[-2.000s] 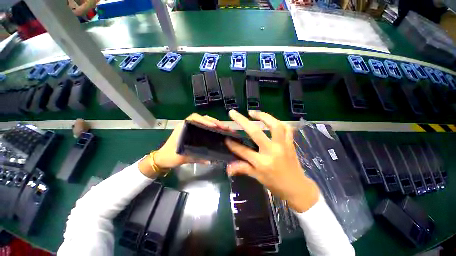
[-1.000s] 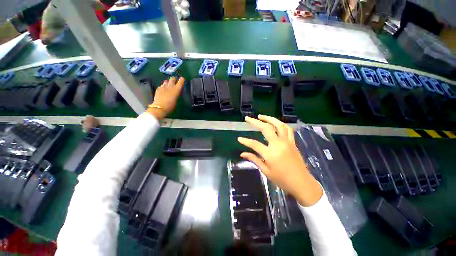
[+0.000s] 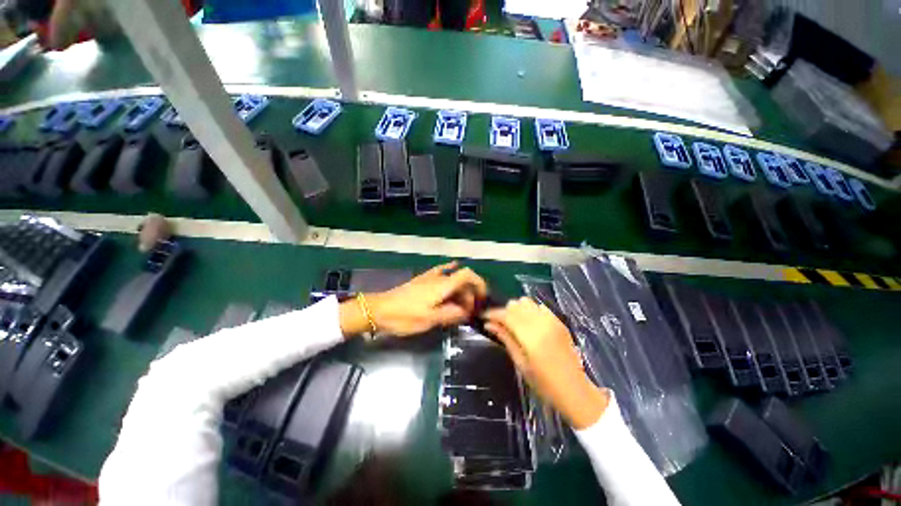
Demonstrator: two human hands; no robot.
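My left hand and my right hand meet over the top end of the sticker sheet stack, a pile of dark glossy rectangles with pale edges. A small dark piece is pinched between the fingers of both hands; its shape is mostly hidden. A black plastic housing lies crosswise on the bench behind my left hand, partly covered by it. More black housings lie side by side left of the stack, partly under my left forearm.
Clear bags with dark parts lie right of the stack. Housings stand in a row farther right. Beyond the pale rail, the belt carries housings and blue frames. A grey post rises at left. Shiny bagged parts lie far left.
My left hand has come back from the belt to meet my right hand above the stack. Both now pinch a small dark piece. One belt housing near the post now lies tilted.
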